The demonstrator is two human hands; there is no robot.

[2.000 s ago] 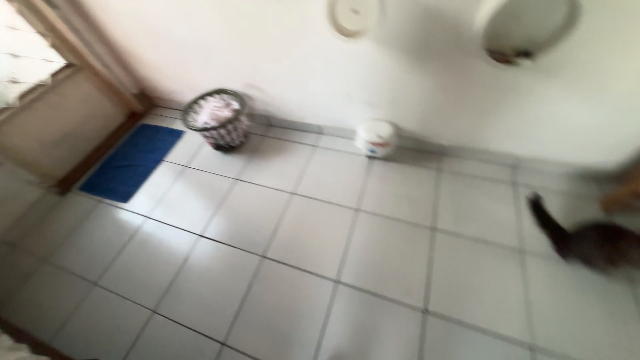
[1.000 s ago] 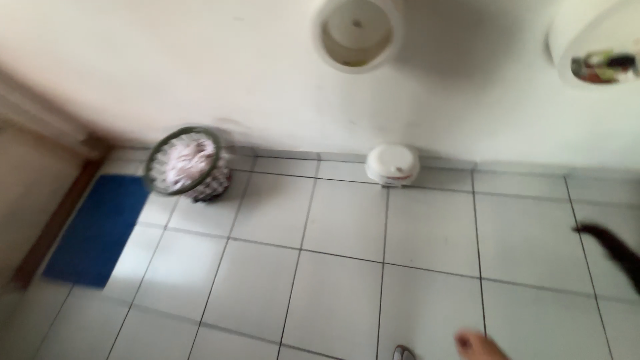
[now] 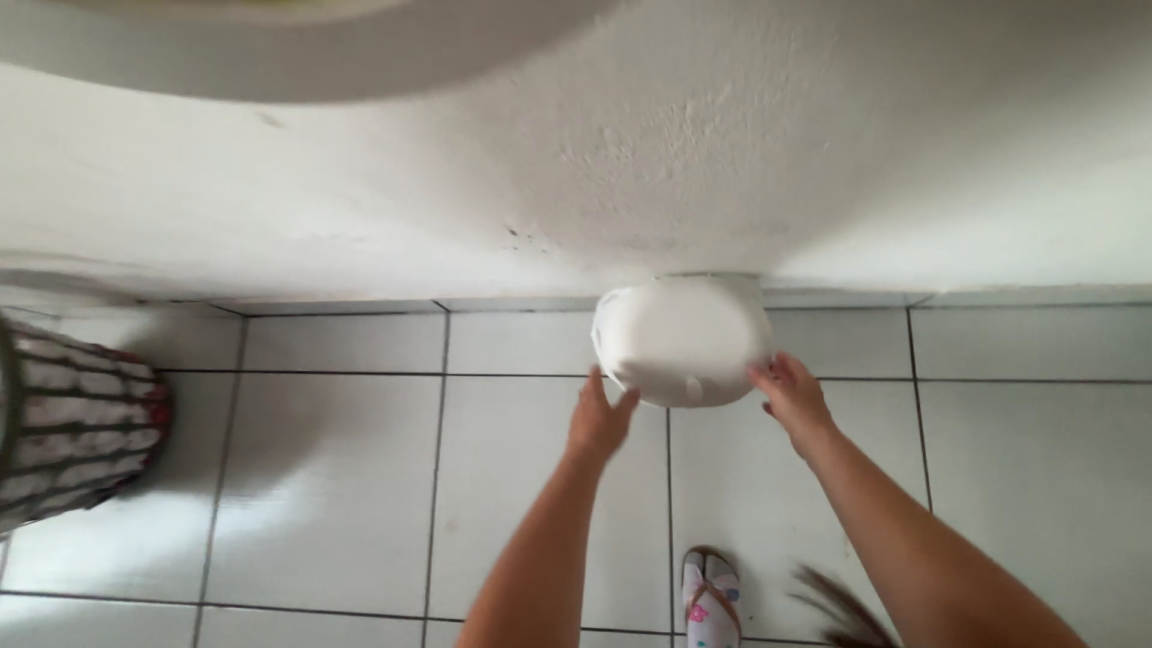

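A white lidded plastic container [image 3: 684, 337] stands on the tiled floor against the wall, near the middle of the view. At its lower left edge is my left hand [image 3: 603, 414], thumb and fingers spread beside the rim. My right hand [image 3: 790, 396] is at the lower right edge, its fingertips at the lid. Both hands seem to touch the container, but a firm hold cannot be made out. The container's underside is hidden.
An openwork laundry basket [image 3: 81, 414] with cloth inside stands at the left. A rounded white fixture [image 3: 315, 54] juts in at the top left. Below are my foot in a flip-flop [image 3: 711, 594] and a dark furry tail [image 3: 841, 607].
The view has moved much closer to the container. Both my hands have come to its sides. The blue mat seen earlier is out of view.
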